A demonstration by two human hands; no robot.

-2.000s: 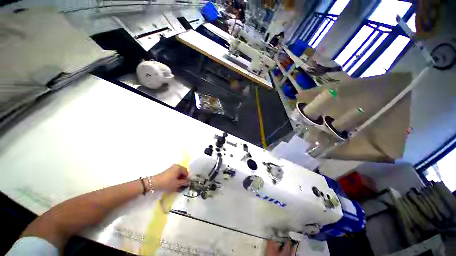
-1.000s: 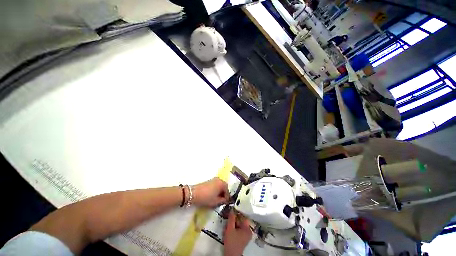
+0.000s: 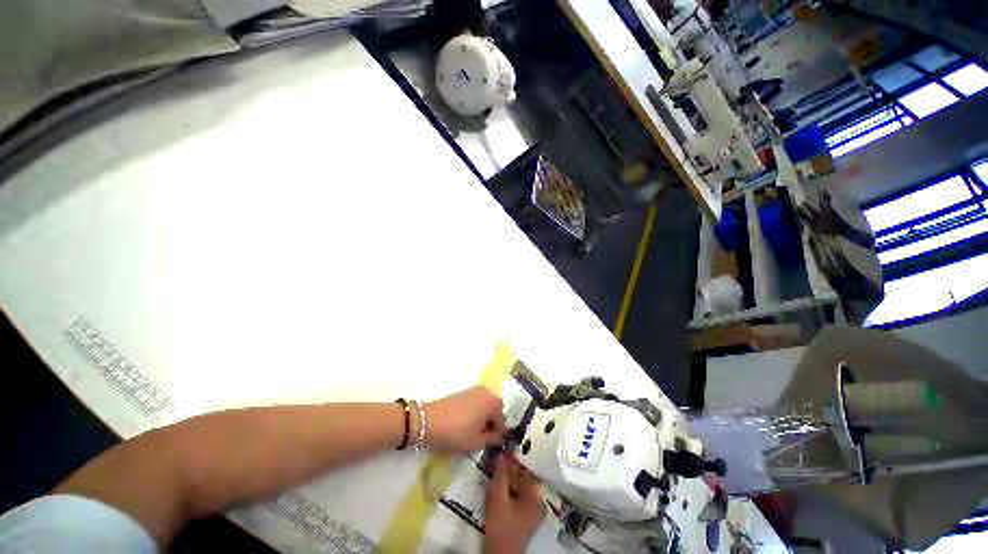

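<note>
The white sewing machine head (image 3: 590, 449) with blue lettering stands at the lower right, seen from its left end. My left hand (image 3: 468, 420) reaches in from the left with fingertips pinched together at the needle area (image 3: 507, 438). My right hand (image 3: 514, 506) comes up from below, its fingertips meeting the left ones there. The needle and presser foot are mostly hidden by the fingers. I cannot tell whether either hand holds a small part. A yellow tape strip (image 3: 411, 517) runs across the table under my left wrist.
The white table (image 3: 271, 249) has ruler markings along its front edge. A stack of beige-grey panels (image 3: 108, 54) lies at the upper left. Thread cones (image 3: 888, 417) stand at the right. A round white machine part (image 3: 475, 76), shelving (image 3: 758, 260) and other machines are beyond.
My right hand has moved from the machine's right side, at the table's front edge, to the needle area beside my left hand. The camera view has turned toward the machine's left end.
</note>
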